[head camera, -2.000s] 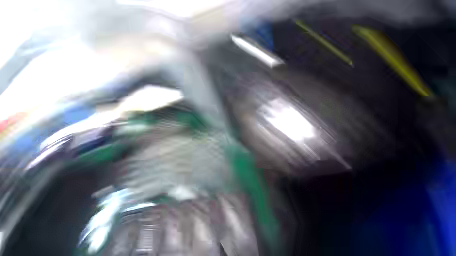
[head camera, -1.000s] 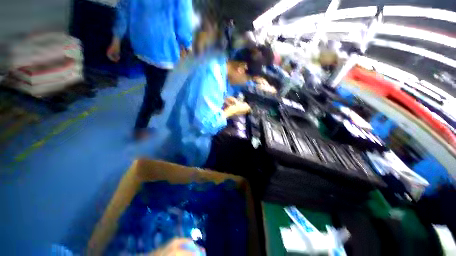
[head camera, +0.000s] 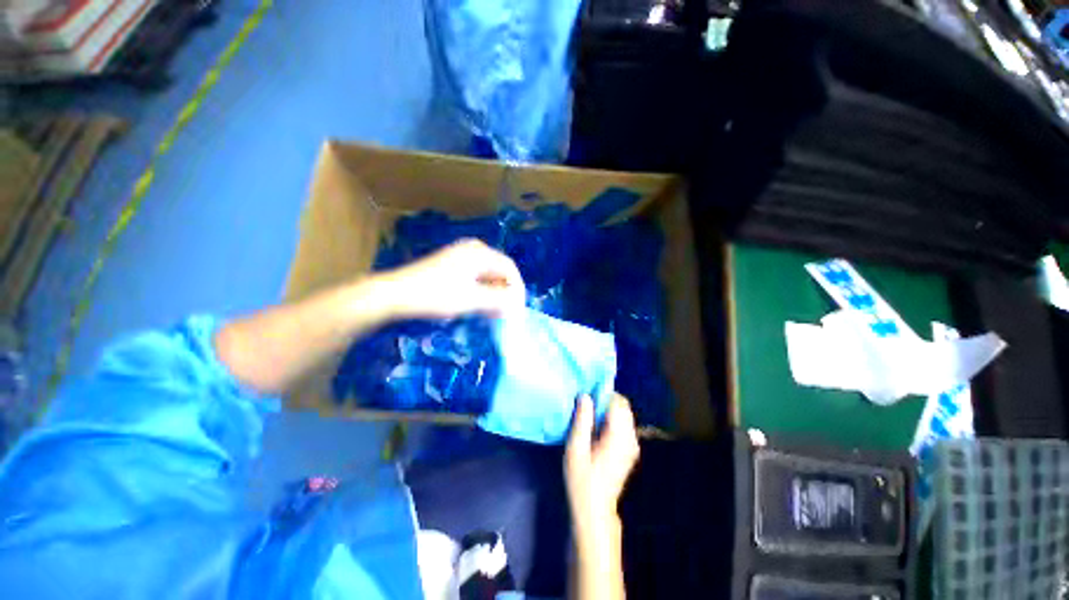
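Note:
A light-blue piece, cloth or sheet (head camera: 549, 381), is held over the open cardboard carton (head camera: 410, 172). My left hand (head camera: 463, 281) holds its upper left corner. My right hand (head camera: 601, 451) pinches its lower right edge between thumb and fingers. It could be my smock's other cuff or a loose piece; the frames do not settle which. The carton holds crumpled shiny dark-blue film scraps (head camera: 586, 258).
To the right, a green mat (head camera: 768, 305) bears white release-liner strips (head camera: 873, 358). Phones (head camera: 826, 504) lie in a black foam tray near a clear blister tray (head camera: 1002, 516). Black trays (head camera: 867, 176) are stacked behind. A person's blue smock (head camera: 504, 59) shows beyond the carton.
The view has tilted down over the carton. Both my hands now show, holding the light-blue piece; a second ago only part of one hand showed at the bottom edge. The walking person is out of view.

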